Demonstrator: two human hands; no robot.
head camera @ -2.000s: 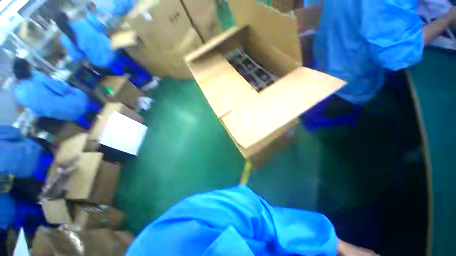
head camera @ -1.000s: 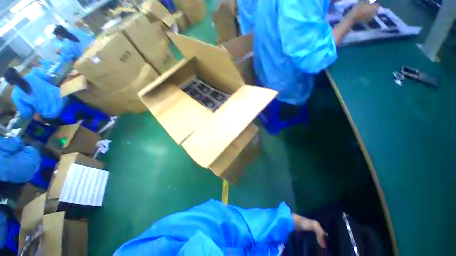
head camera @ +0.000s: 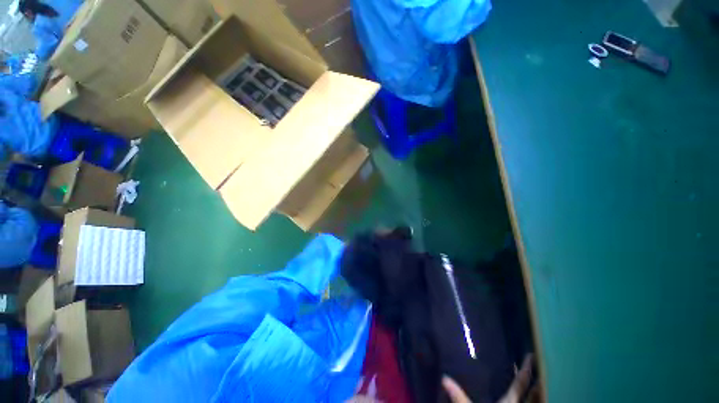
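A black cloth item, a bag or garment with a silvery zip (head camera: pixel 460 307), lies low in front of me beside the bench edge. My left sleeve reaches its upper left side. Only a small blurred patch of skin, perhaps my left hand (head camera: pixel 384 231), shows at its top; its grip is hidden. Fingers of my right hand (head camera: pixel 487 386) show spread at the bottom edge, at the lower part of the black cloth. The rest of that hand is cut off, and I cannot tell if it grips. Red cloth (head camera: pixel 385 364) shows between my blue smock and the black item.
A green bench (head camera: pixel 615 220) runs along the right, bearing a small phone (head camera: pixel 620 44) with a dark piece and a white ring (head camera: pixel 597 51). An open carton (head camera: pixel 296 157) holds trays with dark parts. A person in blue (head camera: pixel 406 51) is beyond. More cartons stand left.
The view has swung right and down. My left arm has reached over to the black cloth, which now shows raised beside my sleeve. Right-hand fingers have appeared at the bottom edge.
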